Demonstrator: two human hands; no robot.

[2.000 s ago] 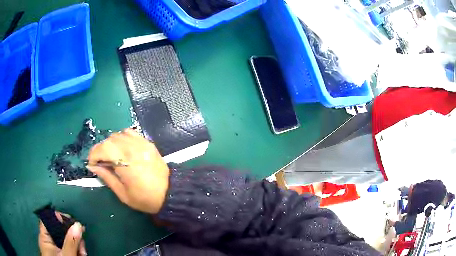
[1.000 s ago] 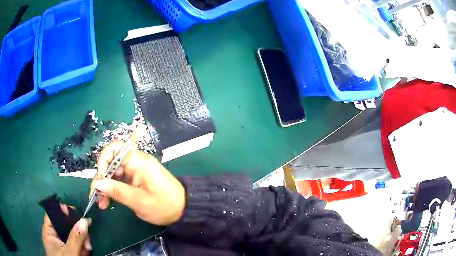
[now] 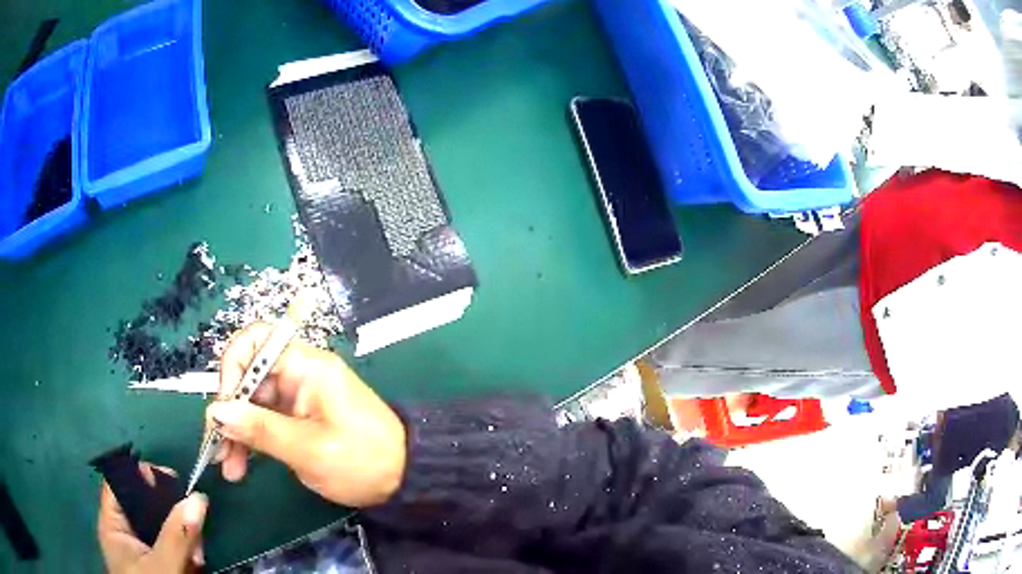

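My left hand point(image 3: 157, 527), at the bottom left, holds the small black workpiece point(image 3: 140, 488) between thumb and fingers. My right hand point(image 3: 308, 420) holds silver tweezers point(image 3: 249, 383) with holes along the arms. The tweezer tips point down at the workpiece beside my left thumb; whether they grip a piece is too small to tell. Above the right hand lies a heap of loose bits point(image 3: 280, 294), black on the left and white on the right. A white plastic strip point(image 3: 174, 383) lies along its lower edge, partly behind the right hand. The black backing sheet point(image 3: 364, 185) carries rows of tiny grey pieces.
Two small blue bins point(image 3: 143, 95) stand at the upper left. A smartphone point(image 3: 628, 185) lies beside the right blue basket point(image 3: 734, 196), which holds clear bags point(image 3: 784, 101). Another blue basket point(image 3: 420, 34) is at the top. Red containers point(image 3: 762, 417) are beyond the bench edge.
My right hand has moved from the heap of loose bits down towards the workpiece, bringing the tweezer tips to it. Over the last second both hands have barely moved; the view has shifted slightly.
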